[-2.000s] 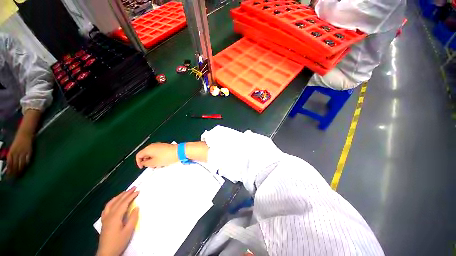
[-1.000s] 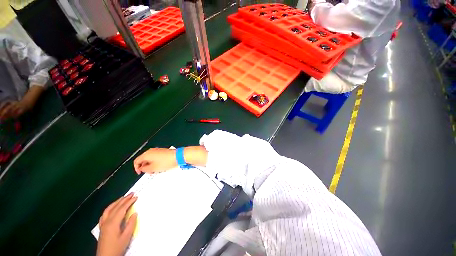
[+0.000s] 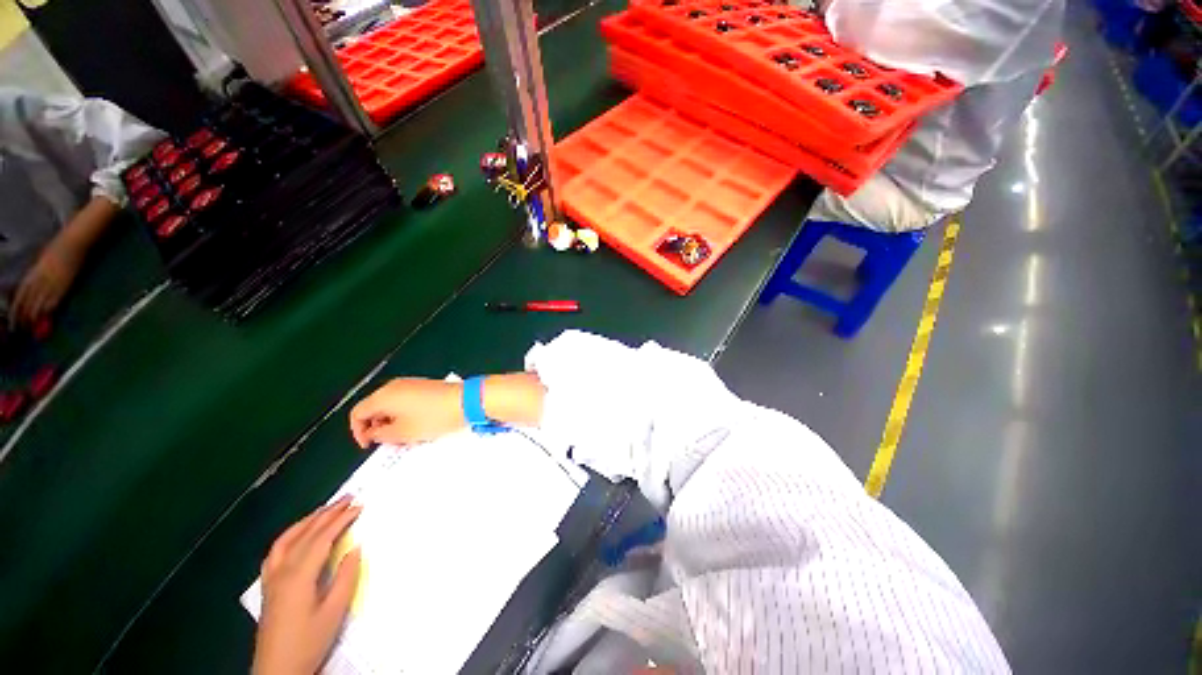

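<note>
White paper sheets (image 3: 461, 541) lie on the green bench in front of me. My left hand (image 3: 306, 580) rests flat on their left part, over a small yellow patch (image 3: 348, 570). My right hand (image 3: 402, 411) lies at the top edge of the paper, fingers curled down; whether it holds anything under the fingers is hidden. A blue wrist strap (image 3: 476, 404) with a thin cord is on my right wrist.
A red-handled screwdriver (image 3: 534, 306) lies beyond my right wrist. Orange-red trays (image 3: 672, 185) stand at the back, by a metal post (image 3: 517, 106). Black stacked trays (image 3: 284, 218) hold red cases. One coworker's hand (image 3: 50, 284) is at left; another person sits on a blue stool (image 3: 844, 270).
My hands and the paper have stayed nearly still. At left, the coworker's hand has moved, and red pieces now show near it. A small piece beside the black trays has changed position.
</note>
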